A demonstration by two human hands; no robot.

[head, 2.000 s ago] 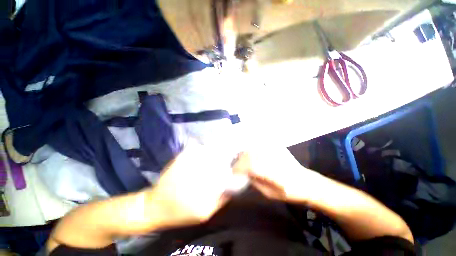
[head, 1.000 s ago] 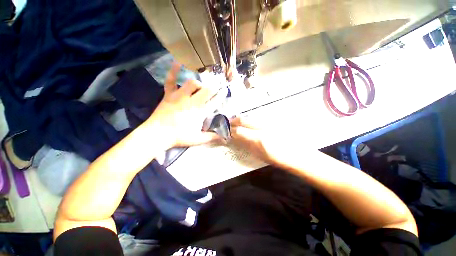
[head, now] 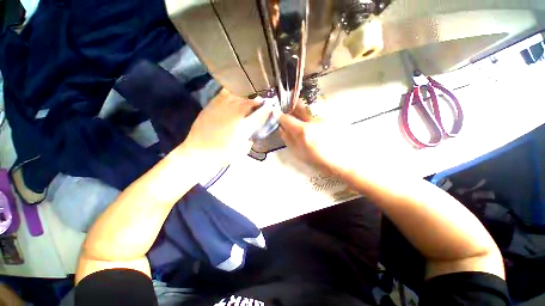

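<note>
A navy garment with light grey panels (head: 95, 143) lies left of the needle, and a navy part with pale tips (head: 200, 230) hangs over the table's front edge. My left hand (head: 224, 122) pinches a pale, shiny edge of the cloth (head: 267, 122) just beside the presser foot. My right hand (head: 305, 134) holds the same edge from the right, fingertips close to the needle area (head: 287, 98). The exact grip of the fingertips is partly hidden by glare and by the machine parts.
The beige sewing machine head (head: 224, 42) spans the top. Red-handled snips (head: 431, 113) lie on the white table (head: 370, 149) to the right. A blue basket (head: 460, 171) with dark cloth stands lower right. A purple bar (head: 33, 218) lies far left.
Both hands have gone from the table's front edge up to the needle with the cloth edge. The navy part now hangs over the front edge. The view has shifted slightly.
</note>
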